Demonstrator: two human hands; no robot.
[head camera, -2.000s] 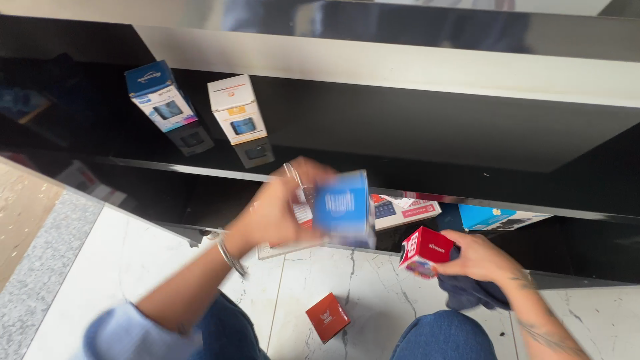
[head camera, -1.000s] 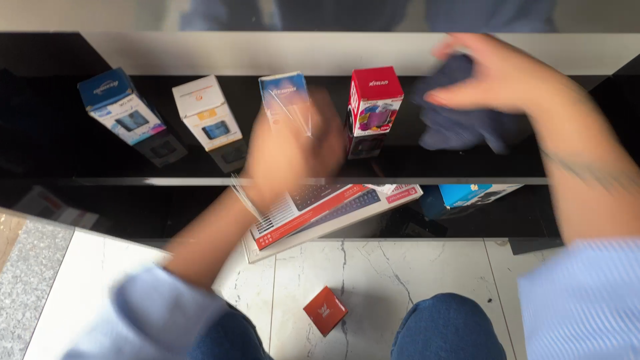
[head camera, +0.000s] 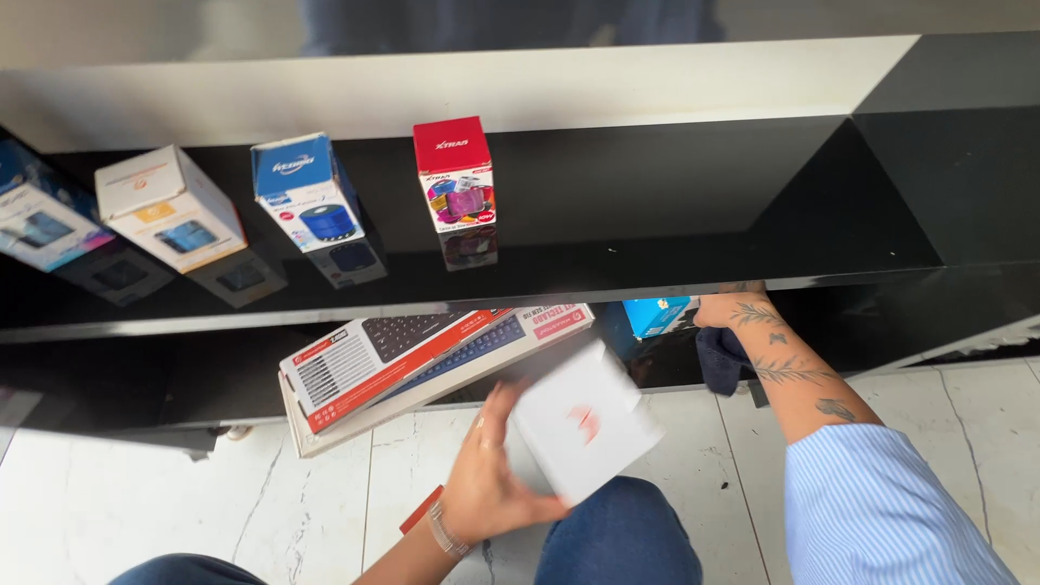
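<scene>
My left hand (head camera: 496, 479) grips a white cardboard box (head camera: 587, 422) with a reddish mark, held above my knee and blurred by motion. My right hand (head camera: 723, 309) reaches under the edge of the upper shelf beside a blue box (head camera: 660, 315), with a dark cloth (head camera: 720, 361) hanging under it; its fingers are mostly hidden. On the upper black shelf, a red speaker box (head camera: 455, 175) stands to the right of a blue-topped speaker box (head camera: 307, 193), a white box (head camera: 172, 207) and another blue-topped box (head camera: 45, 207).
Two long keyboard boxes (head camera: 439, 357) lie overlapped on the lower shelf, jutting over its front edge. The upper shelf's front edge (head camera: 520, 305) runs above them. A red-orange box (head camera: 421, 510) is partly hidden behind my left wrist on the marble-patterned floor (head camera: 325, 487).
My left hand has left the blue-topped box on the upper shelf and now holds a white box. My right hand has moved down from the upper shelf to the lower one. The view has shifted right.
</scene>
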